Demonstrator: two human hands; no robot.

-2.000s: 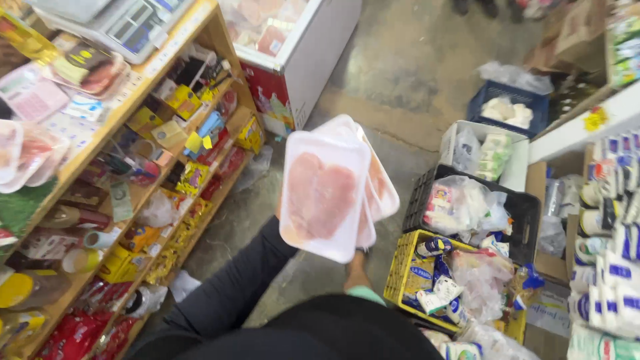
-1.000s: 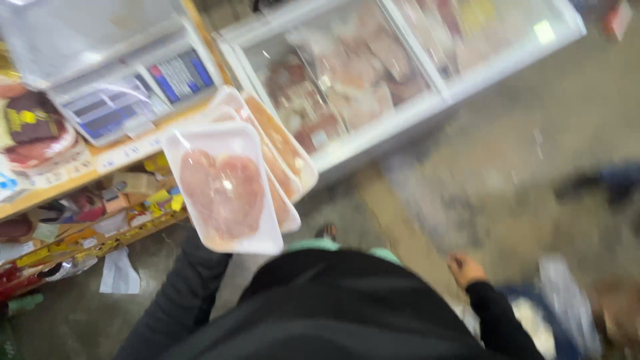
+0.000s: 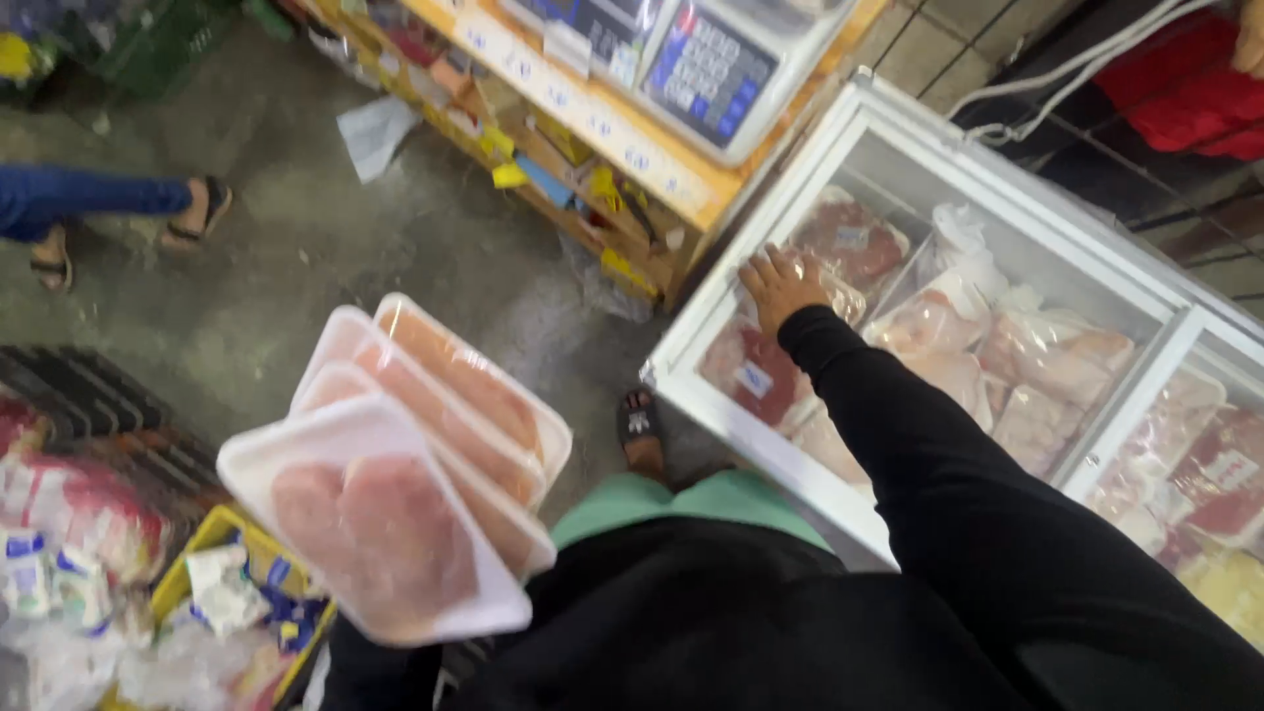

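Note:
Several foam trays of raw meat under clear film (image 3: 380,523) are fanned out at the left, held from beneath by my left hand, whose fingers the trays hide; only its dark sleeve shows. My right hand (image 3: 785,286), fingers spread and palm down, rests at the left part of the glass-topped chest freezer (image 3: 770,439), near its frame. Below that hand lie a wrapped pack of red meat with a label (image 3: 755,380) and another red pack (image 3: 849,237). Bagged pale meat (image 3: 933,316) fills the middle of the freezer.
A digital scale (image 3: 706,74) stands on a wooden shelf unit (image 3: 691,188) beside the freezer. White cables (image 3: 1047,104) run behind the freezer. At the lower left is a yellow crate (image 3: 222,523) of packaged goods. Another person's legs (image 3: 99,197) show at the far left.
The view has turned strongly, bringing the freezer to the right. My right hand, over the floor one second ago, is now at the freezer. The trays remain in my left hand.

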